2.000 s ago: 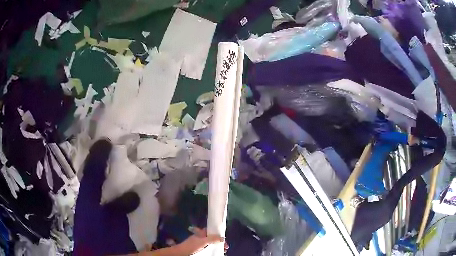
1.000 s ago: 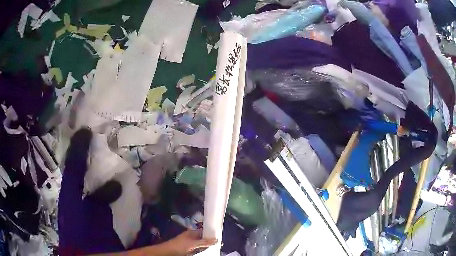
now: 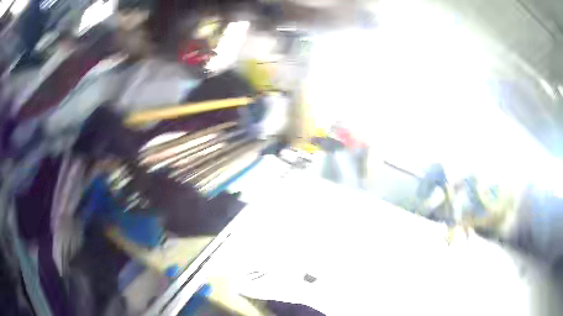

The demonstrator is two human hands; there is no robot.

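The frame is strongly blurred and neither of my hands is in view. A long white-topped table [image 3: 395, 253] lies nearest in front, running from the bottom centre towards the right. A small dark oblong block [image 3: 310, 278] lies on it near the front. A dark piece, apparently fabric [image 3: 290, 307], shows at the bottom edge. The white paper roll is not in view.
Several long thin tubes [image 3: 197, 151] lie in a pile left of the table, with a yellow bar [image 3: 188, 110] above them. Blue material [image 3: 141, 227] and dark fabrics crowd the left. Blurred, possibly human shapes stand beyond the table. Glare whitens the upper right.
The view has swung right and up, from the scrap-covered floor to the table. The hand and the white roll with dark handwriting that it held have left the picture.
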